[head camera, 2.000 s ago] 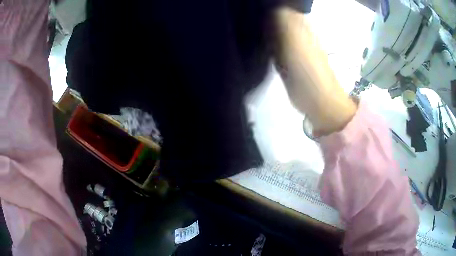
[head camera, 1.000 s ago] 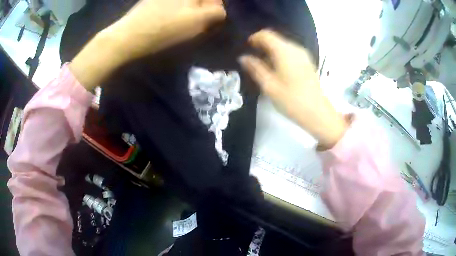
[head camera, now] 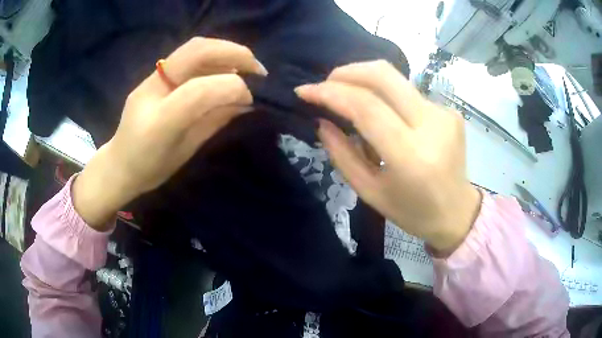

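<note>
A large black garment [head camera: 218, 178] spreads over the table and hangs over its front edge. A white floral lace pattern [head camera: 340, 198] shows on it below my hands. My left hand [head camera: 178, 112], with a ring on one finger, pinches a fold of the cloth near the centre. My right hand [head camera: 402, 145] is just to the right, its fingers and thumb on the same raised fold. The fingertips of both hands are a short gap apart.
The sewing machine head [head camera: 478, 30] is at upper right. Black fabric patches [head camera: 535, 122] lie below it. Black-handled shears [head camera: 573, 204] and small snips [head camera: 538, 208] lie at far right. A white printed label [head camera: 218, 298] is near my lap.
Both hands have come down and closer together at the cloth fold. The garment has spread to the left, and the lace has shifted down and right. The whole view has shifted too.
</note>
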